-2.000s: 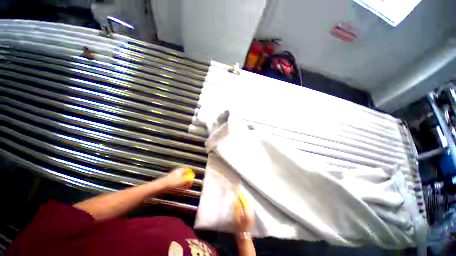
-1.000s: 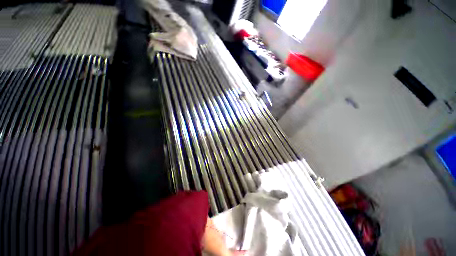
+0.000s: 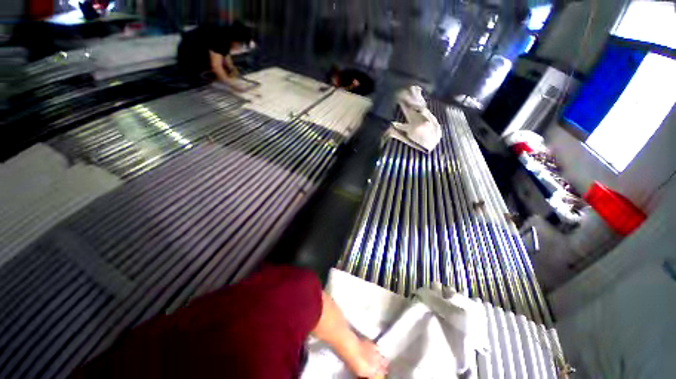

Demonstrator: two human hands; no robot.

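A white cloth lies loose and crumpled over the near end of a row of shiny metal tubes. Its right part lies in ribs along the tubes. My left hand is at the bottom edge of the view, on the cloth, with a yellow band at the fingertips. The fingers are small, blurred and partly cut off, so whether they grip the cloth is unclear. My right hand is not in view.
A neighbouring table on the left bears grey-mauve ribbed cloth. A person leans over white cloth at its far end. Bunched cloth lies at the tubes' far end. A red bin stands right.
The view has swung left and up, showing the far ends of the tables and a person. My right hand has left the view. My left hand is now on the cloth instead of the bare tubes.
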